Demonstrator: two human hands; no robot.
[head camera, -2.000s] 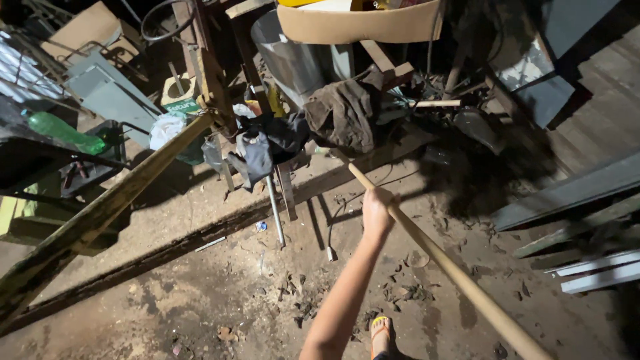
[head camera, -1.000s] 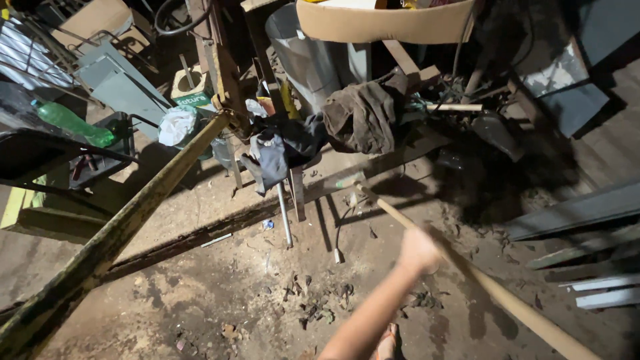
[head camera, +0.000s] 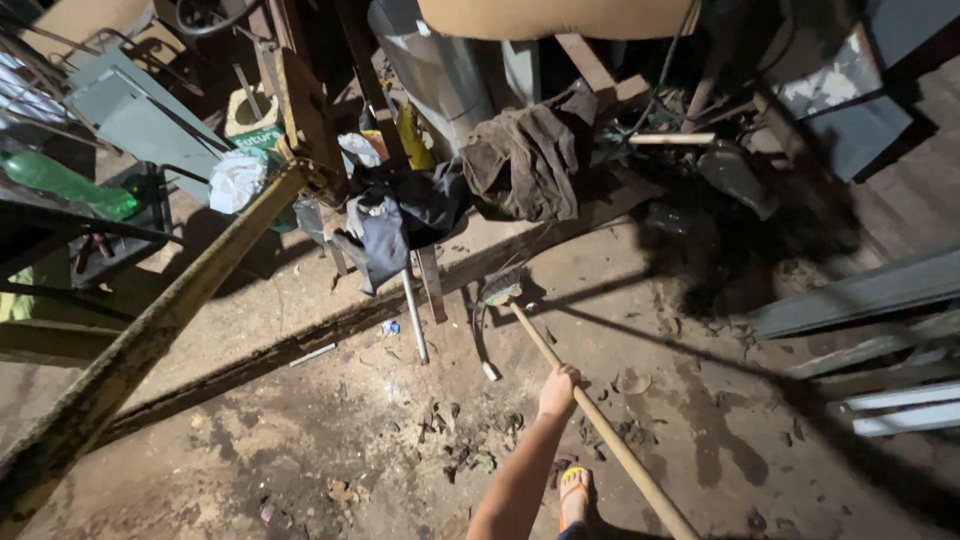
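My left hand (head camera: 559, 391) is closed around the long wooden handle of a broom (head camera: 619, 450). The handle runs from the bottom edge up and left to the broom head (head camera: 504, 295), whose bristles rest on the dirty floor just below a raised concrete ledge (head camera: 259, 330). Beside the head lies a cable with a white end (head camera: 490, 370). Dry leaves (head camera: 469, 450) are scattered on the floor left of my forearm. My right hand is out of view, and so is the upper end of the handle.
A worn wooden beam (head camera: 180, 296) slants across the left. Dark cloths (head camera: 382, 240) and a brown cloth (head camera: 525, 161) hang over the ledge, near a metal pipe (head camera: 414, 319). Metal panels (head camera: 862, 292) lie at the right. My sandalled foot (head camera: 574, 495) stands below.
The broom head has come away from the ledge, back over the floor toward me. My left hand has stayed on the handle, swinging right and then back left in the view.
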